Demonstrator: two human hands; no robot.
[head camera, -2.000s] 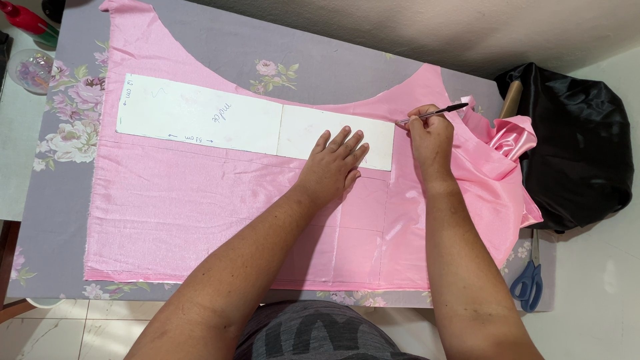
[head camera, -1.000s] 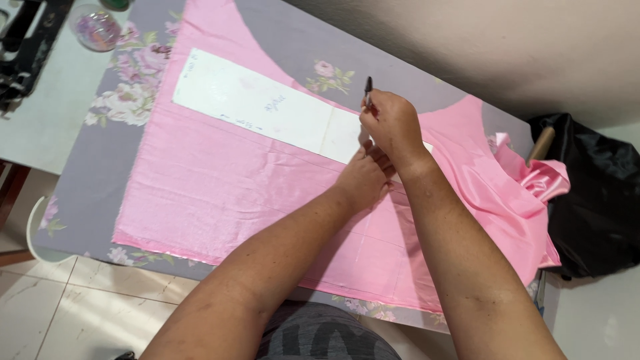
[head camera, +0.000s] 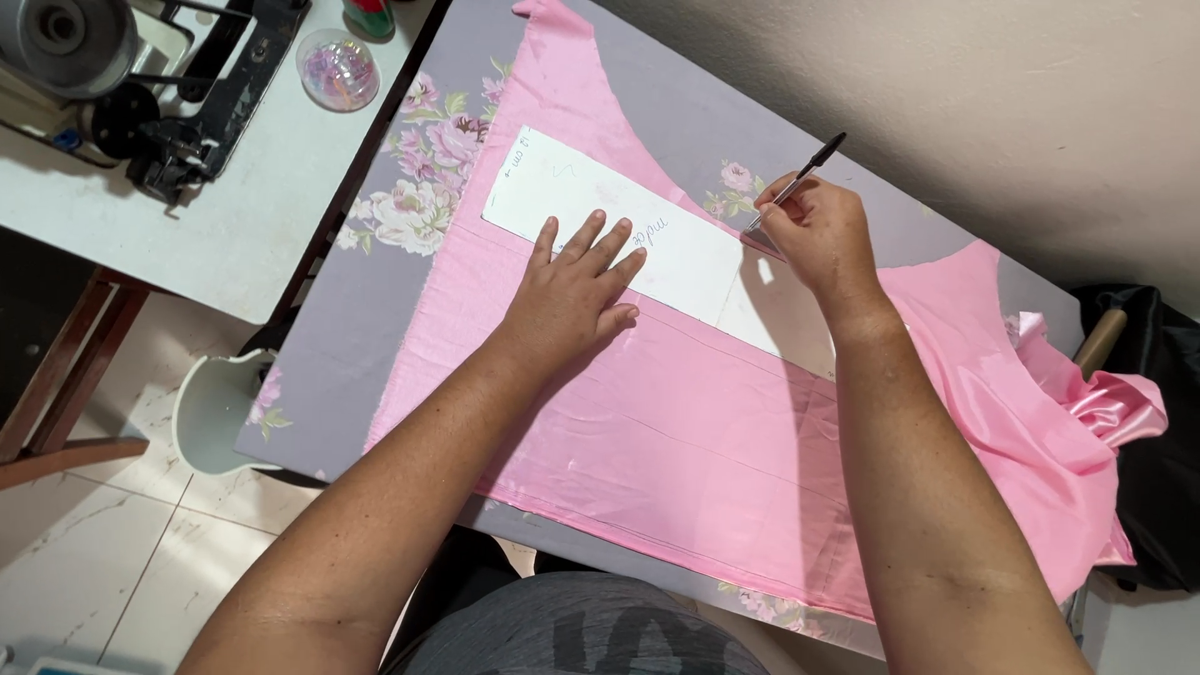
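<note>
Pink satin fabric (head camera: 637, 412) lies spread over a table with a floral cover, its right part bunched up. On it rests a long white card pattern piece (head camera: 684, 253) bearing handwriting, set at a slant. My left hand (head camera: 581, 286) lies flat on the card's lower edge, fingers spread. A black-capped ballpoint pen (head camera: 797, 178) is gripped in my right hand (head camera: 820, 234), its tip down at the card's upper edge. That hand and its shadow hide part of the card's right end. Thin drawn lines run across the fabric below the card.
At the upper left, a white table (head camera: 253, 225) carries a sewing machine (head camera: 159, 84) and a round clear container of small items (head camera: 337, 70). A pale bin (head camera: 220, 412) stands on the tiled floor. Black fabric (head camera: 1162, 469) sits at the right, beside the wall.
My left hand has moved left along the card. My right hand has moved left from the card's right end to its upper edge, still holding the pen. The view has turned and shifted left.
</note>
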